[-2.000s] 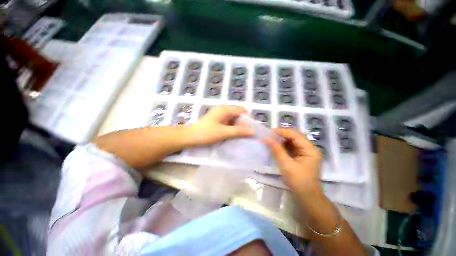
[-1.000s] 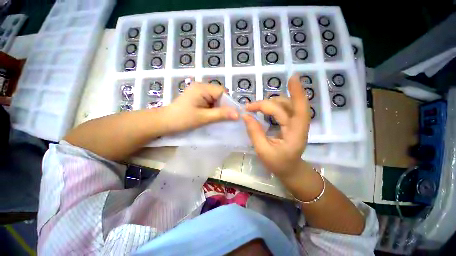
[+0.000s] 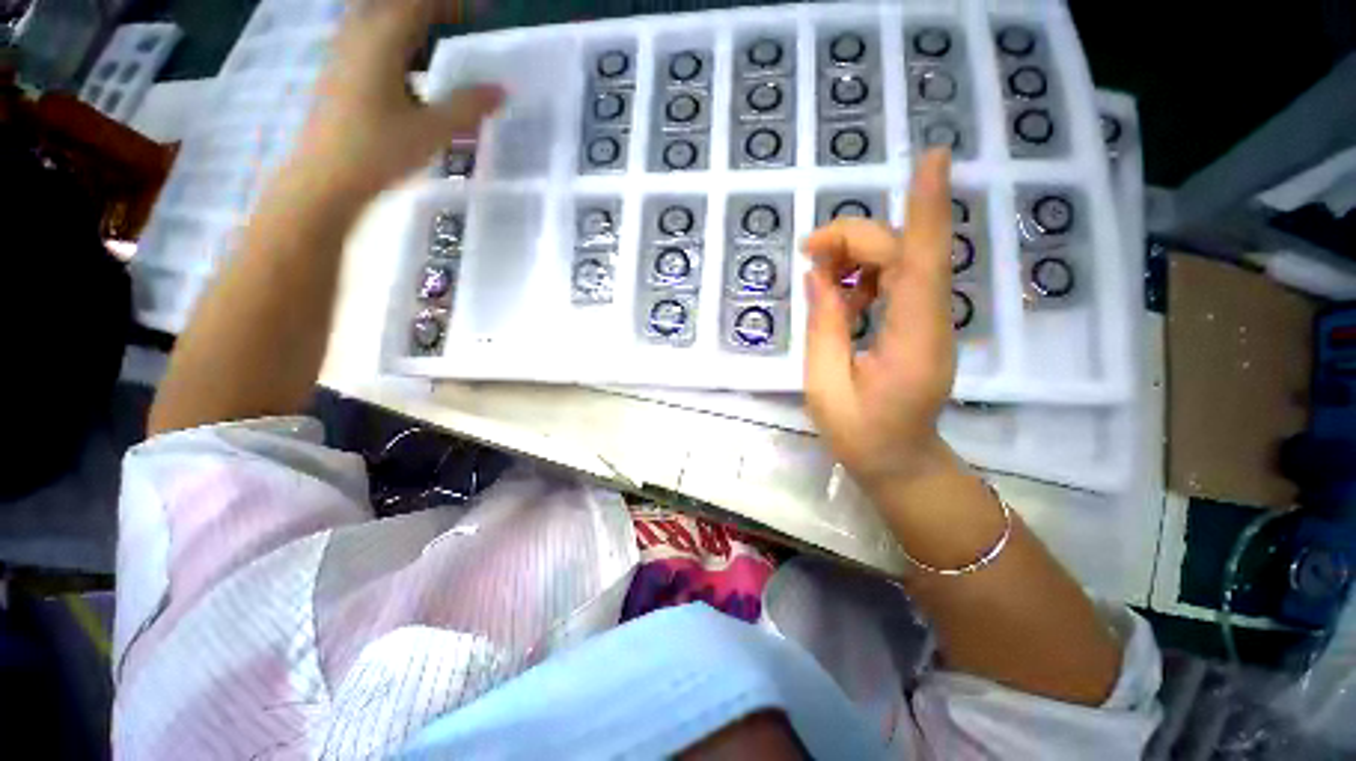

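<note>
A white ribbed parts tray [image 3: 625, 363] lies in front of me, its pockets holding columns of small round speaker-like units [image 3: 756, 272]. The second column from the left looks whitish, with no units visible. My left hand [image 3: 384, 131] is blurred over the tray's upper left, thumb spread, fingertips cut off by the top edge; I cannot tell if it holds anything. My right hand [image 3: 888, 327] is above the lower right pockets, one finger raised, thumb bent towards another fingertip; any tiny piece there is too small to tell.
A spare white tray [image 3: 223, 208] lies at the left, partly behind my left arm. Another tray [image 3: 1127, 223] shows under the main tray. Brown cardboard [image 3: 1231, 379] and blue equipment [image 3: 1331, 446] are at the right. The pale board's edge [image 3: 714, 473] runs in front of me.
The thin translucent sheet between my hands is out of sight. My left hand has moved up and left, away from my right hand. The view has shifted, showing the tray further right.
</note>
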